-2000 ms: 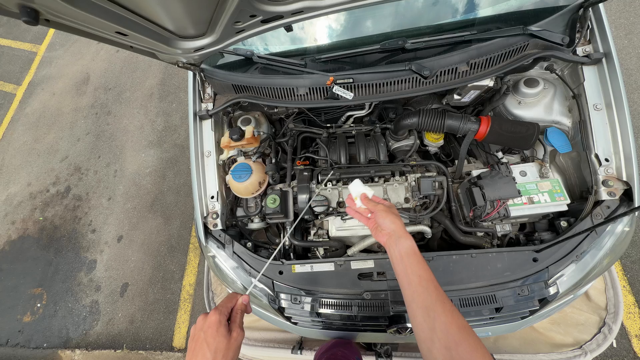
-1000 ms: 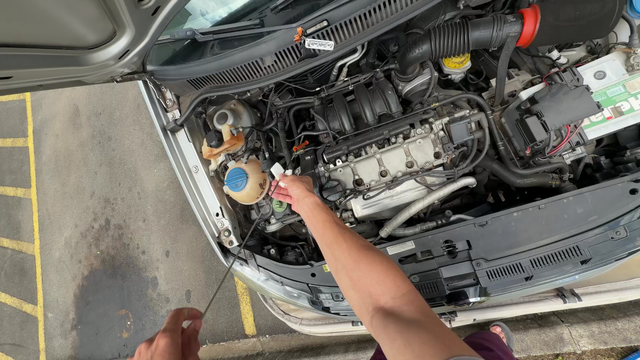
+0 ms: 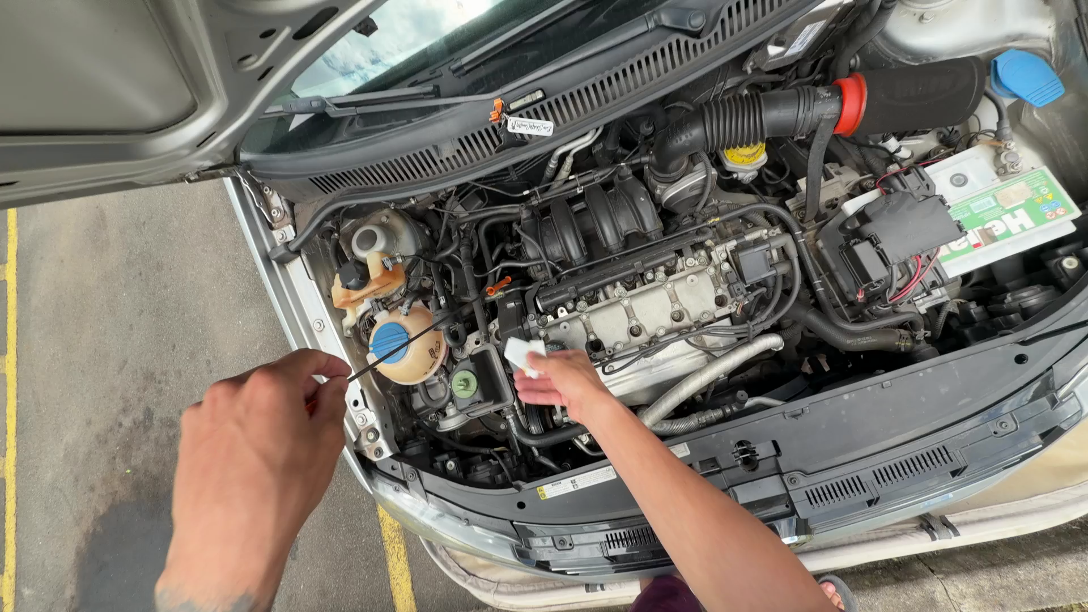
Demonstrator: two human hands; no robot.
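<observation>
My left hand [image 3: 255, 442] is closed around the end of a thin dark rod [image 3: 399, 352], which looks like an oil dipstick; a bit of red shows between the fingers. The rod slants up and right across the view of the blue-capped coolant reservoir [image 3: 419, 355], towards an orange part [image 3: 499, 286] beside the engine. Its far tip is hard to make out. My right hand [image 3: 561, 382] pinches a folded white cloth or paper [image 3: 523, 355] above the engine's left end, right of a green cap [image 3: 464, 383]. The metal engine top [image 3: 646, 310] lies behind that hand.
The raised hood [image 3: 93, 76] fills the upper left. At right are a battery [image 3: 1011, 212], a black air duct [image 3: 756, 119] with a red clamp ring, and a blue cap [image 3: 1027, 76]. The front panel [image 3: 680, 484] edges the bay. A written tag [image 3: 529, 126] hangs by the windshield.
My left hand has risen from the lower left to beside the coolant reservoir, still holding the rod. My right hand, near the reservoir a second ago, has moved right with the white piece. The view has shifted.
</observation>
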